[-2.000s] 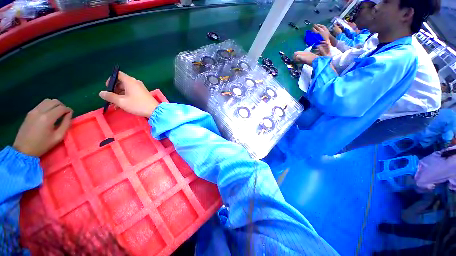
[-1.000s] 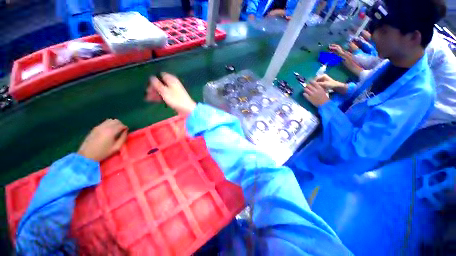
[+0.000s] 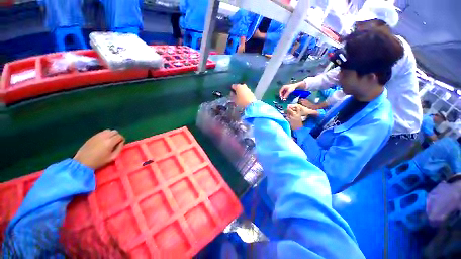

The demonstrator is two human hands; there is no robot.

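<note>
My left hand (image 3: 101,149) rests with curled fingers at the far left edge of the red foam tray (image 3: 182,177); nothing shows in it, but its palm side is hidden. A small black piece (image 3: 147,163) lies on the foam tray, right of that hand. My right hand (image 3: 243,95) is stretched out over the far end of the clear blister tray stack (image 3: 228,132), close to a small dark unit (image 3: 217,94) on the belt. Its fingertips are small and blurred, so I cannot tell what they hold. My right sleeve covers much of the stack.
The green belt (image 3: 141,108) runs beyond the foam. Red crates (image 3: 116,76) stand across it, with a clear tray (image 3: 126,50) on top. A white post (image 3: 275,53) rises behind the stack. A person in a blue smock (image 3: 349,136) works at the right; another stands behind.
My right hand has moved from above the foam tray, where it held a dark slim item, out to the blister stack. The view has shifted to show the crates. My left hand stays at the foam's edge.
</note>
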